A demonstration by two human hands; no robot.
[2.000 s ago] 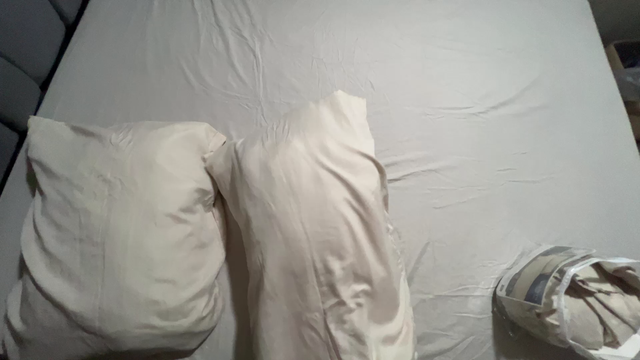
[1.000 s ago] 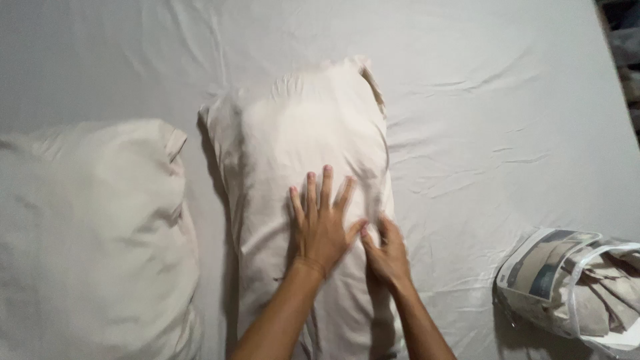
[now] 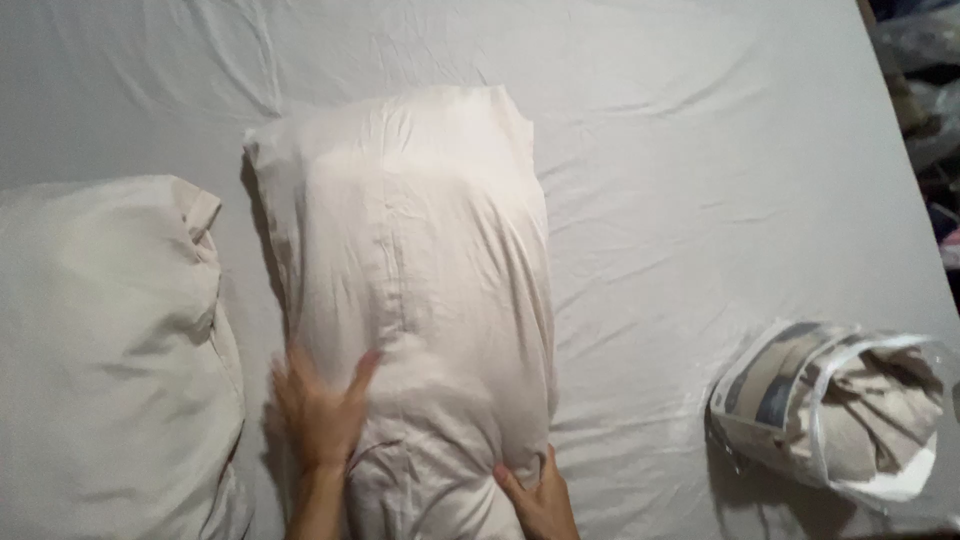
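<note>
A pillow in a cream pillowcase (image 3: 427,247) lies lengthwise on the bed, its lower part creased and bunched. At its left edge is my left hand (image 3: 322,412), blurred, the thumb over the fabric and the fingers spread. My right hand (image 3: 536,499) grips the pillow's lower right edge, with the thumb on top and the fingers partly hidden beneath. A second cream pillow (image 3: 112,322) lies to the left, a gap of sheet between the two.
A light grey fitted sheet (image 3: 660,225) covers the mattress. At the lower right lies a clear plastic zip bag (image 3: 765,382) with folded beige fabric (image 3: 874,412) inside. Beyond the bed's right edge are plastic-wrapped items (image 3: 926,112), partly in shadow.
Both hands, absent two seconds ago, were on top of the pillow one second ago; now they are at its two sides, lower down. The two pillows, touching at first, now lie apart.
</note>
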